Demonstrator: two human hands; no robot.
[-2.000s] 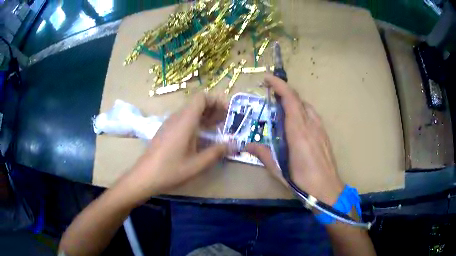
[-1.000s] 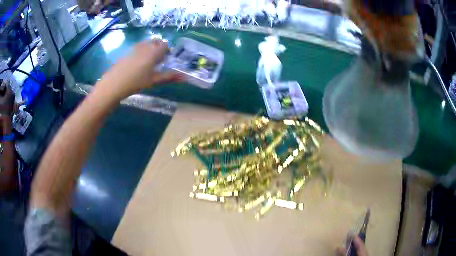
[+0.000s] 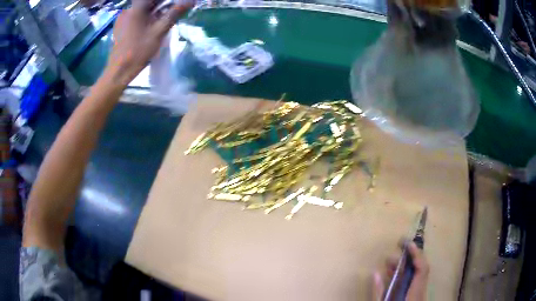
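My left hand (image 3: 138,41) is raised at the upper left, blurred, its fingertips near the top edge. A blurred translucent bag (image 3: 170,76) hangs or lies just below and right of it; whether my fingers hold it is unclear. A white open housing (image 3: 247,62) lies on the green surface, a pale wrapped bundle (image 3: 203,44) at its upper left. My right hand (image 3: 405,273), partly cut off at the lower edge, holds the soldering iron (image 3: 418,232), tip up. Gold contact strips with green wires (image 3: 276,159) lie piled on the cardboard sheet (image 3: 194,247).
A translucent fume hood (image 3: 417,88) hangs at the upper right over the green surface (image 3: 317,47). A brown tray (image 3: 488,235) with a black block (image 3: 512,220) stands at the right edge. A metal frame post (image 3: 50,47) stands at the upper left.
The view has shifted. My left hand has moved farther up and left; the housing by it no longer shows clearly. A housing on the green surface now lies farther left. My right hand still holds the iron.
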